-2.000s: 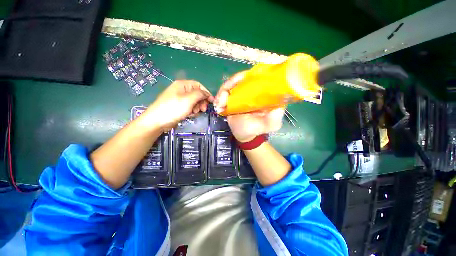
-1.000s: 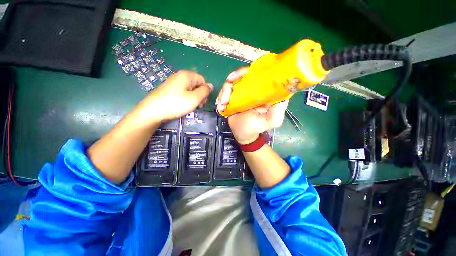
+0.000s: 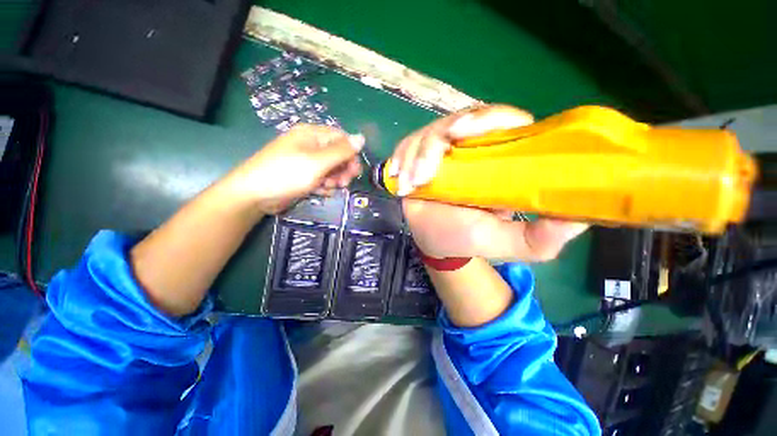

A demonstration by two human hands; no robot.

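My right hand (image 3: 460, 204) is closed round the yellow electric screwdriver (image 3: 588, 170), held nearly level with its dark tip pointing left. My left hand (image 3: 311, 166) is just left of the tip, fingertips pinched together; a thin pale line shows between them and the tip, too small to name. Several open-backed smartphones (image 3: 303, 260) lie side by side below my hands, their printed batteries (image 3: 366, 264) facing up. My right hand and the driver cover part of the right-hand phone.
A pile of small dark boards (image 3: 285, 92) lies beyond my left hand. A black tray (image 3: 136, 51) is at upper left, red and black leads (image 3: 34, 187) at the left edge. A pale rail (image 3: 358, 64) crosses the back. A dark box (image 3: 626, 255) stands at right.
The screwdriver has swung from slanting upward to nearly level, its rear end now further right. My left hand has stayed close to its tip. The phones and bench appear shifted right and down.
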